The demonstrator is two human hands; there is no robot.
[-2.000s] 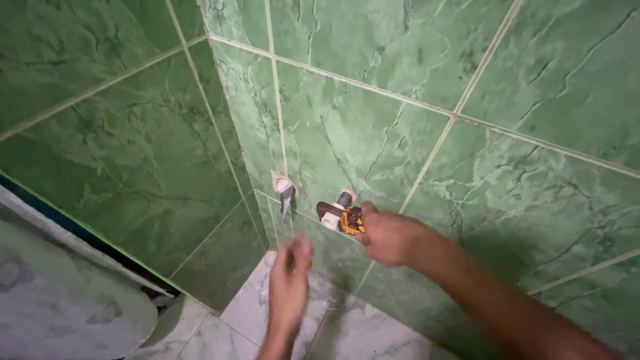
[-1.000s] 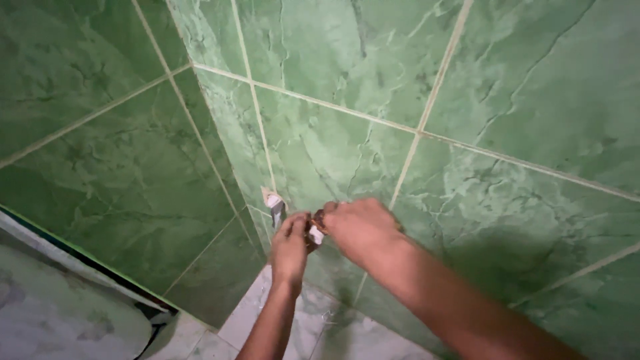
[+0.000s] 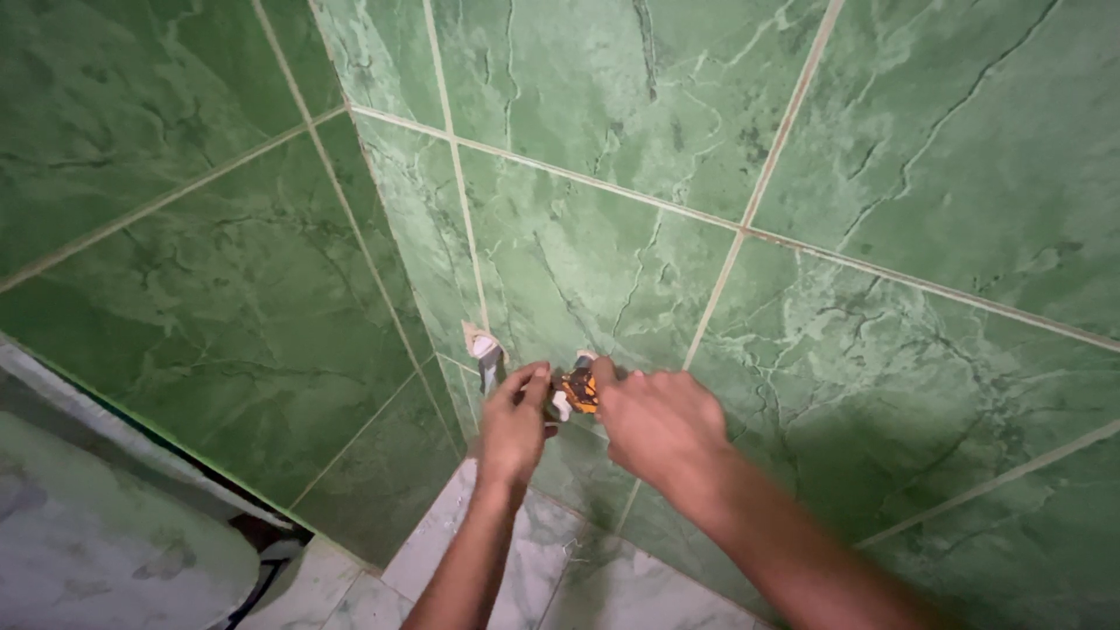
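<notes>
Low on the green tiled wall [image 3: 560, 262], my right hand [image 3: 656, 420] holds an orange and dark object [image 3: 581, 390], whose kind is too small to tell. A white piece [image 3: 561, 405] shows just below it, and a grey pipe-like stub [image 3: 584, 359] stands at the wall behind it. My left hand [image 3: 516, 420] is at the left side of the orange object, its fingertips raised beside it; whether they grip something is hidden. Left of that hand, a grey fitting [image 3: 490, 367] with a whitish top [image 3: 481, 345] sticks out of the wall.
A second green tiled wall [image 3: 219, 262] meets this one in a corner at the left. Pale marbled floor tiles [image 3: 525, 551] lie beneath my hands. At the lower left is a large pale rounded object [image 3: 114, 525] with dark gaps along its edge.
My left hand has risen from below to the side of the orange object. That object, largely covered by my hands one second ago, shows again between them.
</notes>
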